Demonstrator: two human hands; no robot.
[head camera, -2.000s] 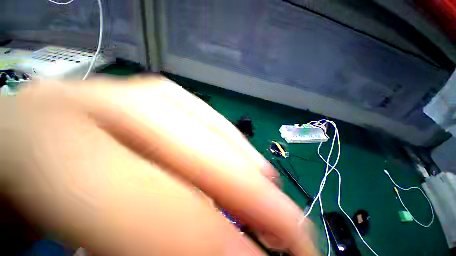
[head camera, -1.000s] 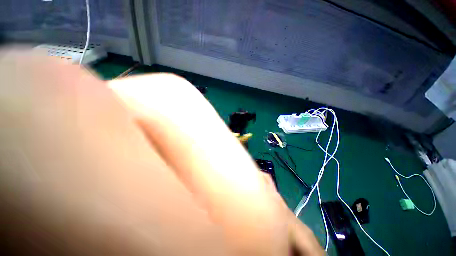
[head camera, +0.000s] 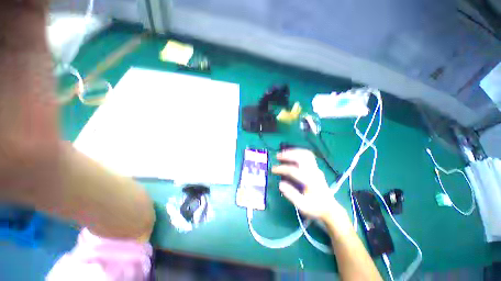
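My right hand (head camera: 307, 178) is above the dark test phone (head camera: 287, 146), fingers apart and bent; it covers most of the phone, and nothing shows held. A second phone (head camera: 252, 180) with a lit screen lies to its left, a white cable at its lower end. My left hand (head camera: 24, 82) is a large blur very near the camera at the left; its fingers cannot be made out. Its forearm rises from a pink sleeve. The white tray (head camera: 176, 126) lies left of the phones, overexposed. A round black case (head camera: 193, 204) sits on crinkled clear plastic below the tray.
A black third phone (head camera: 373, 225) and small black item (head camera: 394, 200) lie to the right. A power strip (head camera: 341, 104) with looping white cables stands behind. A black stand (head camera: 261, 118) with a yellow part is behind the phones. A yellow note (head camera: 177, 52) lies behind the tray.
My left hand has moved left and up from in front of the bench, uncovering the tray, phones, case and my right hand. The view has tipped down.
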